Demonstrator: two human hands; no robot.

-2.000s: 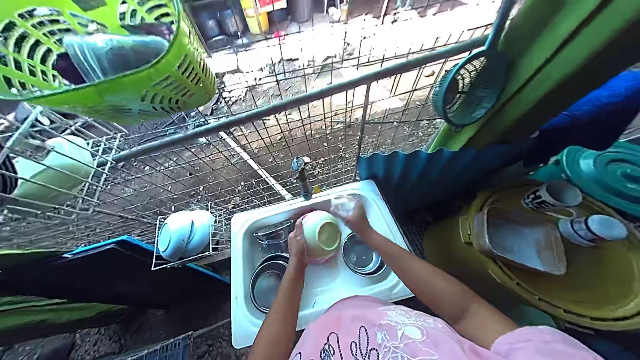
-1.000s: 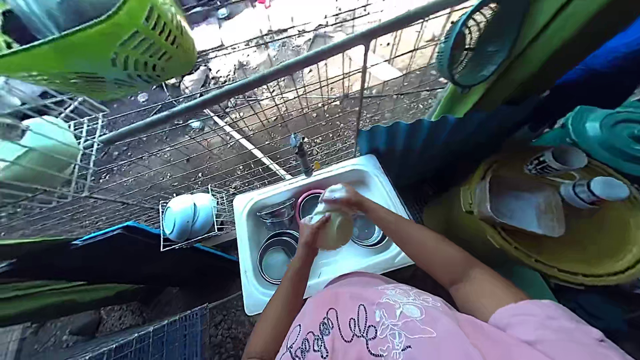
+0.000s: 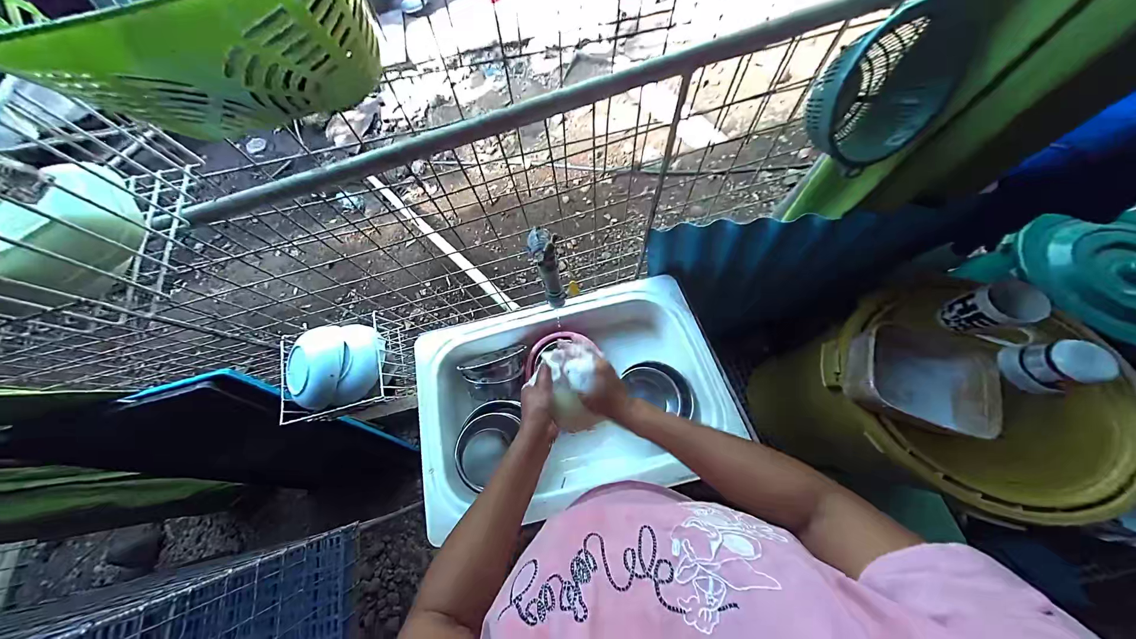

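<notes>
Over a white sink (image 3: pixel 581 475), my left hand (image 3: pixel 540 404) grips the side of a pale yellow-green bowl (image 3: pixel 572 410). My right hand (image 3: pixel 605 386) is against the bowl's other side, with white suds around its fingers; whether it holds a sponge is hidden. Just behind the hands lies a pink-rimmed basin (image 3: pixel 540 348). Metal bowls sit in the sink, one at the left (image 3: pixel 484 448) and one at the right (image 3: pixel 658 390); another metal vessel (image 3: pixel 495 373) lies at the back left. A thin trickle falls from the faucet (image 3: pixel 547 266).
Light-blue bowls (image 3: pixel 333 366) stand in a wire rack left of the sink. A wire fence with a metal rail (image 3: pixel 532 108) runs behind. At right, a yellow drum (image 3: pixel 1047 461) bears a plastic tub (image 3: pixel 927 382) and cups (image 3: pixel 1007 306). A green basket (image 3: pixel 293 62) hangs upper left.
The bowl's opening faced up and left two seconds ago; the bowl has since been turned. My right hand has come from the sink's back right onto the bowl.
</notes>
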